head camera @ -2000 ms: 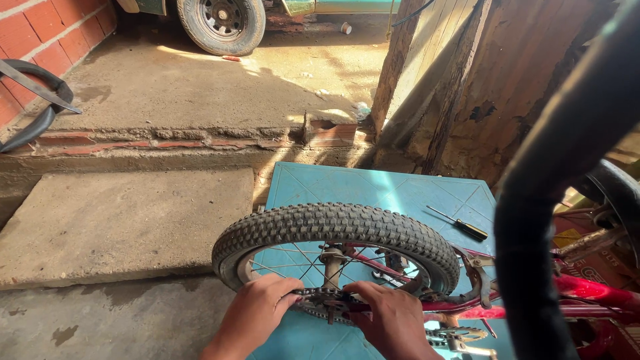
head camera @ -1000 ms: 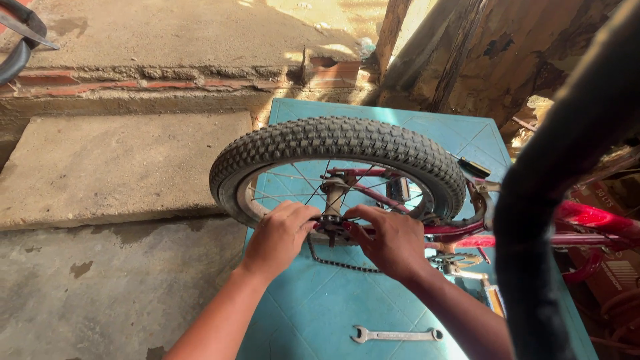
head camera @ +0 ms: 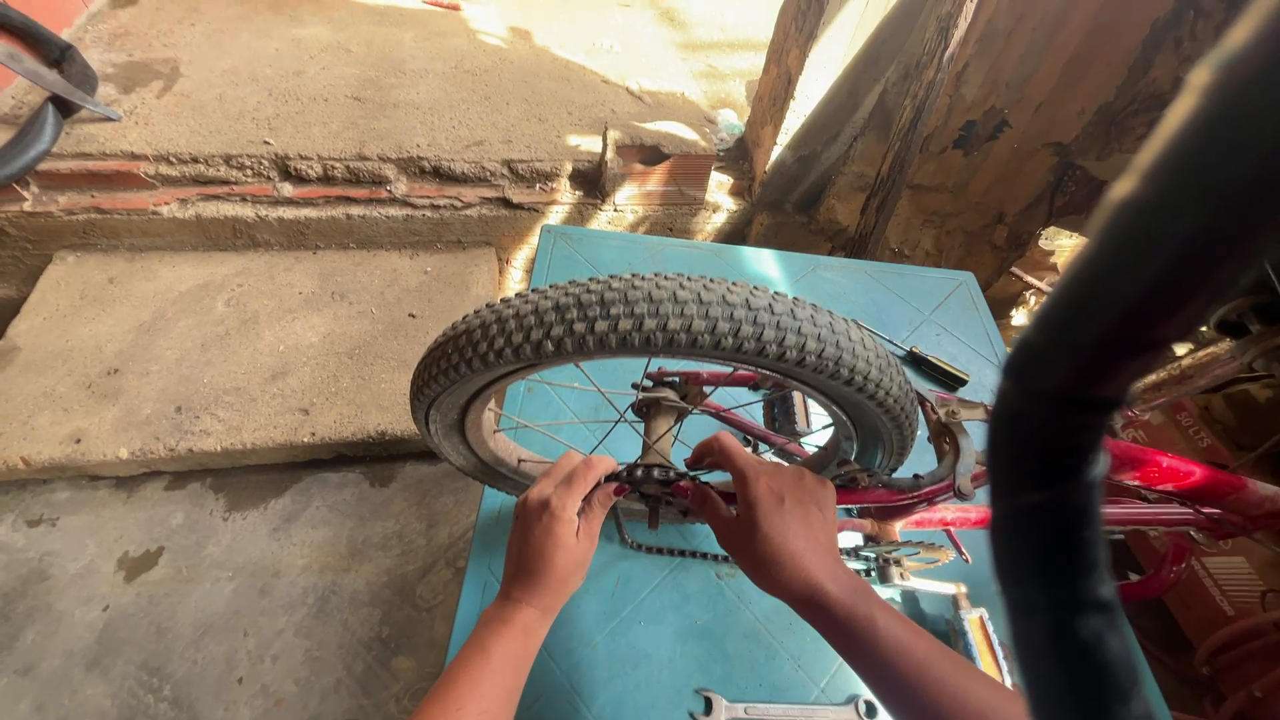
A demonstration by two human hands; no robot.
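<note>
A bicycle wheel with a knobby tire (head camera: 665,315) lies over the blue table, set in the rear of a red bicycle frame (head camera: 950,517). My left hand (head camera: 555,520) pinches at the left side of the rear sprocket (head camera: 650,478), thumb and fingers at the bicycle chain. On its right side my right hand (head camera: 765,500) has thumb and index finger curled at the chain and sprocket. Part of the bicycle chain (head camera: 675,551) hangs below the sprocket toward the chainring (head camera: 905,555). The fingertips partly hide what they grip. Above the sprocket stands the wheel hub (head camera: 660,425).
The blue table (head camera: 600,640) bears a wrench (head camera: 785,710) at the near edge and a screwdriver (head camera: 935,367) beyond the tire. A black curved tube (head camera: 1060,400) crosses the right foreground. Concrete steps (head camera: 240,350) lie at left. A pedal (head camera: 983,645) sits right of my right forearm.
Both hands stay at the sprocket, with small shifts of the fingers. The chain's hanging part, mostly hidden two seconds ago, shows below them. The view has tilted down since the first frame.
</note>
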